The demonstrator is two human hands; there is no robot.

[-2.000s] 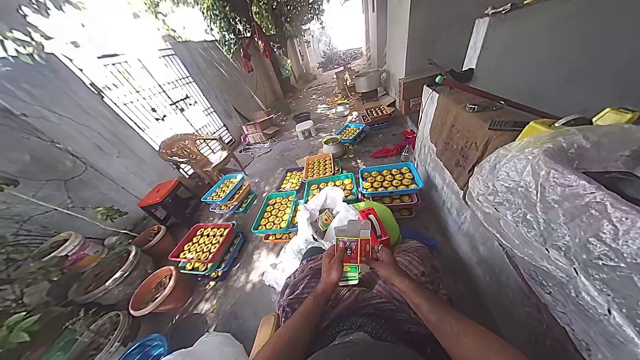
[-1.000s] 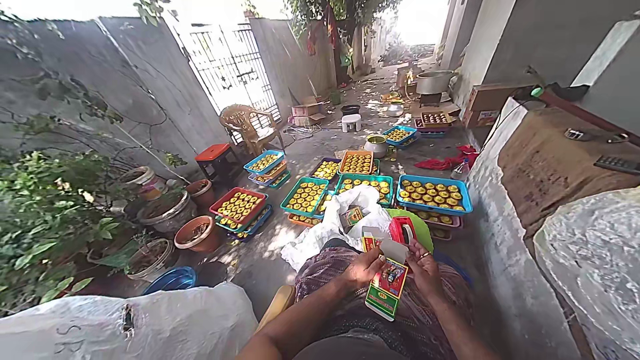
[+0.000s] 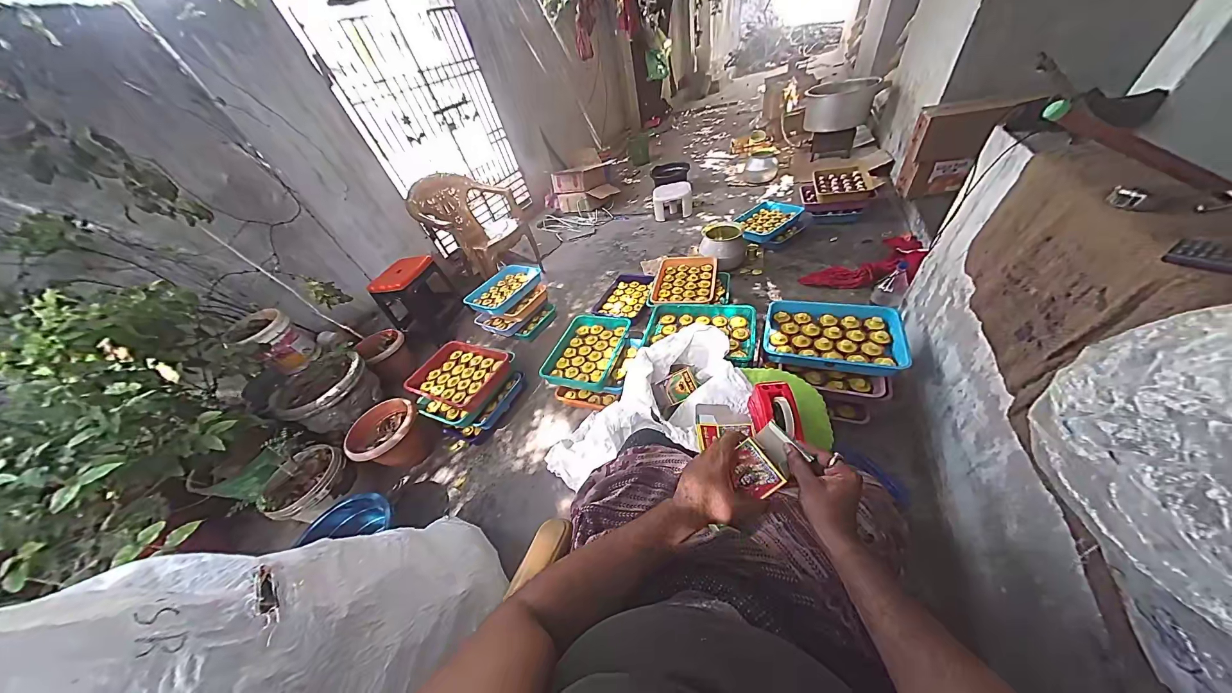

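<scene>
My left hand [image 3: 717, 481] grips a small printed cardboard box [image 3: 757, 469] above my lap. My right hand [image 3: 830, 489] is closed on the box's pale raised flap [image 3: 773, 443] at its right side; a thin metallic thing shows at those fingers, too small to name. Just beyond the hands lie a red plastic item [image 3: 773, 404] with a white-edged opening and a lime-green round thing [image 3: 813, 409]. A white plastic bag [image 3: 688, 361] sits open on the far side of my knees, with another small printed box [image 3: 678, 386] in it.
Stacked plastic trays [image 3: 835, 337] of round yellow pieces stand ahead. Potted plants [image 3: 381, 433], a red-topped stool [image 3: 399, 274] and a plastic chair [image 3: 472, 217] are at left. A white sack [image 3: 385, 587] lies near left; a low wall [image 3: 962, 289] with a plastic-covered bundle [image 3: 1145, 423] is at right.
The box was held upright and lengthwise with its green-and-red side showing a second ago; now it is tilted lower, its pale flap raised between my hands.
</scene>
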